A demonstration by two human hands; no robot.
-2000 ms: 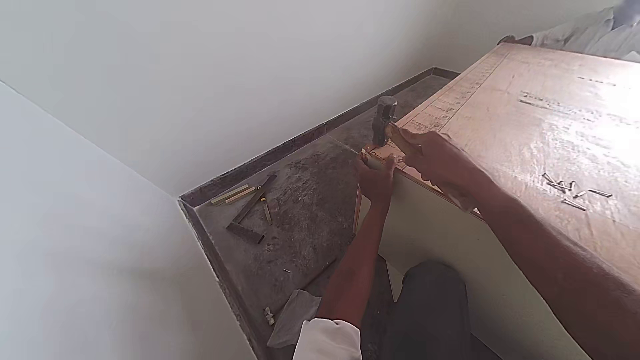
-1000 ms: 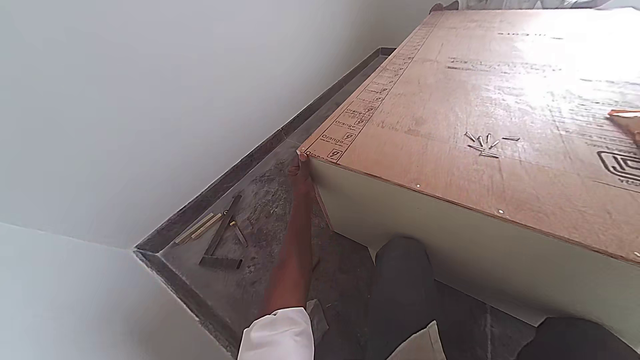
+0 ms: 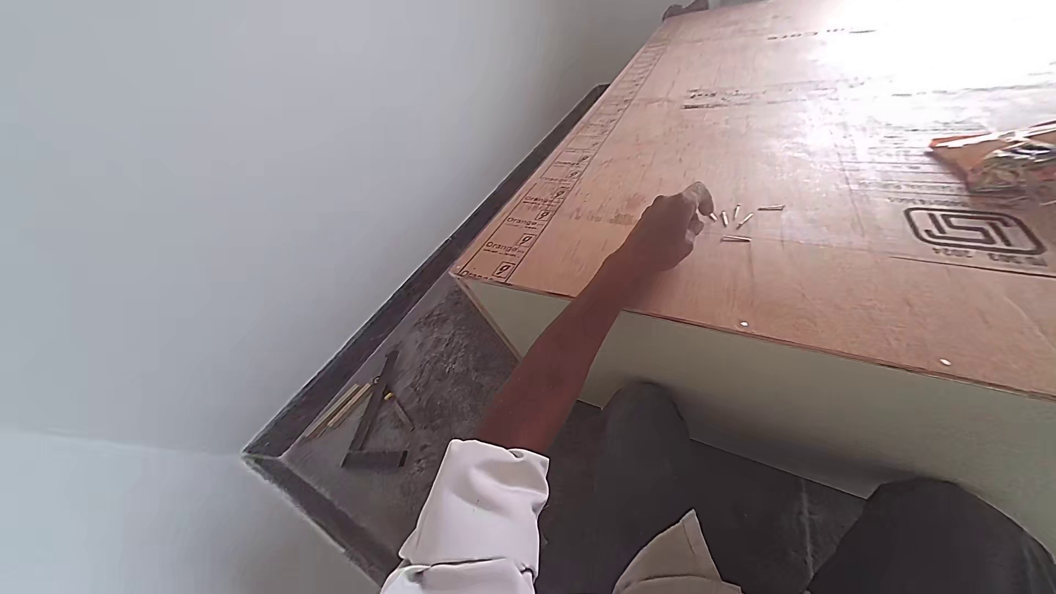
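Observation:
My left hand (image 3: 675, 224) rests on the printed plywood panel (image 3: 808, 285), fingers bent at a small group of loose nails or screws (image 3: 745, 221). Whether the fingertips pinch one of them cannot be made out. The panel forms the top of a large box-like piece with a pale side (image 3: 709, 351). Small fastener heads (image 3: 744, 324) show along its near edge. My right hand is out of view, and so is the hammer.
An orange plastic packet (image 3: 998, 161) lies on the panel at the right. On the grey floor at the left are a try square (image 3: 375, 421), thin brass-coloured strips (image 3: 338, 410) and a small pointed tool (image 3: 399, 411). Walls with dark skirting (image 3: 412, 289) run beside the box.
My left hand has moved from the panel's near-left corner to the loose fasteners on top. Two seconds ago my right hand held a hammer at that corner; it has left the view.

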